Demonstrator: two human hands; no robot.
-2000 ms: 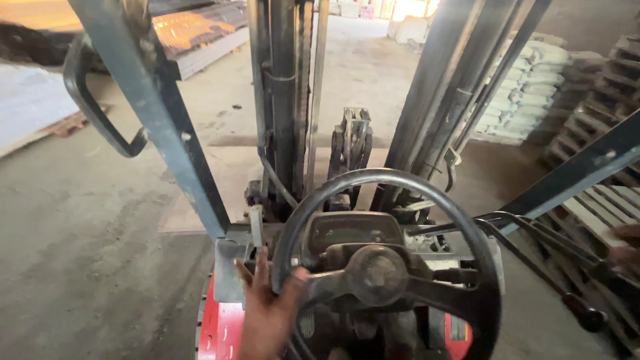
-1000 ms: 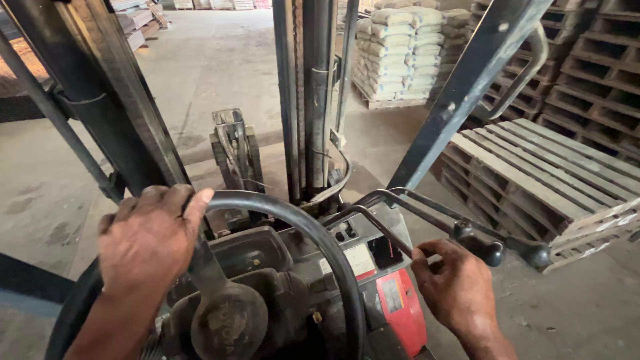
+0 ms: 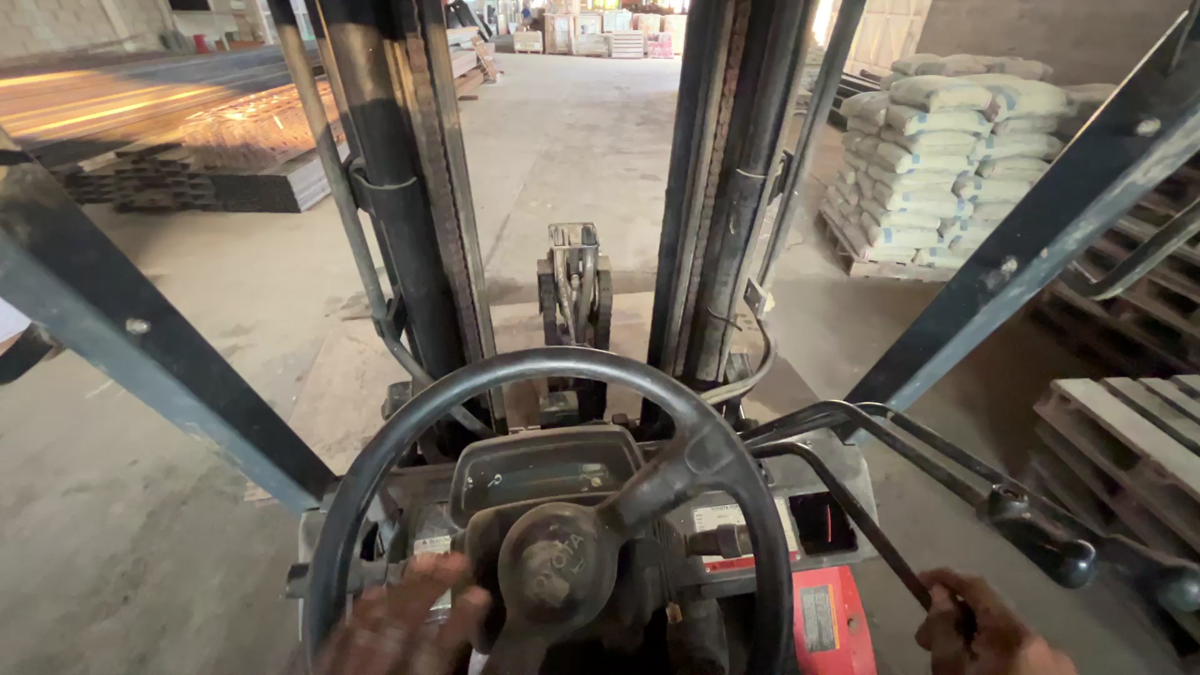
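Note:
The black steering wheel [image 3: 553, 361] of a Toyota forklift fills the lower middle. My left hand [image 3: 403, 623], blurred, lies over the wheel's lower left part with fingers spread; whether it touches the rim I cannot tell. At the lower right my right hand [image 3: 984, 628] is closed on the end of the nearest bent control lever [image 3: 867, 525]. More levers with black knobs [image 3: 1064, 562] stand just beyond it. Ahead rises the mast, its left upright [image 3: 403, 206] and right upright [image 3: 722, 206] on either side of a chain pulley assembly [image 3: 574, 281].
Stacked white sacks [image 3: 928, 178] sit on a pallet at the front right. Wooden pallets [image 3: 1125, 422] are piled close on the right. Long metal stock [image 3: 159, 178] lies at the left. Wrapped loads [image 3: 600, 37] stand far ahead. Slanted blue-grey posts [image 3: 1022, 253] frame the cab.
My left hand has moved from the top of the rim to its lower left part. The wheel has turned. My right hand remains at the lever. The view has swung left from a second ago.

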